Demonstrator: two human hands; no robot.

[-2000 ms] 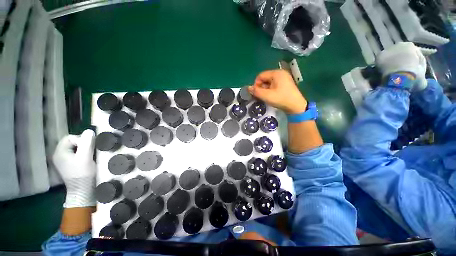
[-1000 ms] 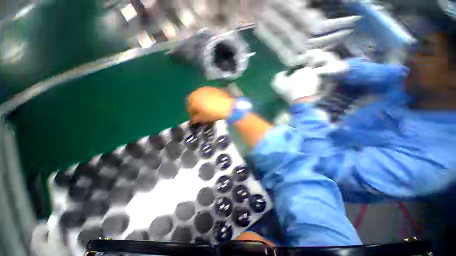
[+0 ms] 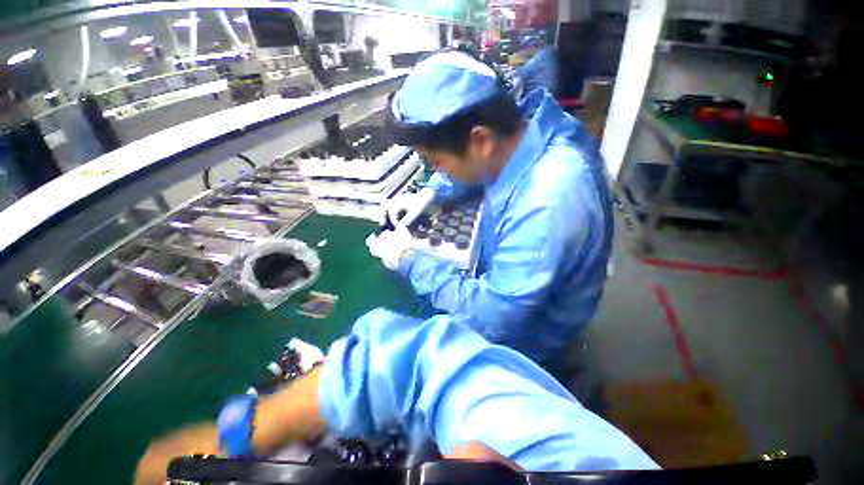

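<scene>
My right hand (image 3: 180, 453) is bare and blurred at the bottom left, with a blue wristband (image 3: 237, 425) on its wrist. Its fingers are cut off or too blurred to tell if they hold anything. My sleeve lies across the lower middle. Part of the foam tray (image 3: 306, 354) shows behind my forearm, with glossy black round parts (image 3: 354, 449) below the arm. Most of the tray is hidden or out of the picture. My left hand is not in view.
A clear plastic bag (image 3: 281, 269) with dark contents stands on the green bench (image 3: 161, 384), a small plate (image 3: 318, 304) beside it. A coworker (image 3: 531, 218) in blue works at a tray (image 3: 450, 248) near stacked trays (image 3: 365, 180). A roller conveyor (image 3: 204, 237) runs along the left.
The view has swung up and right, bringing in the coworker, conveyor and factory floor. The tray has mostly dropped out of view. My right hand now shows at the bottom left; my left hand has left the picture.
</scene>
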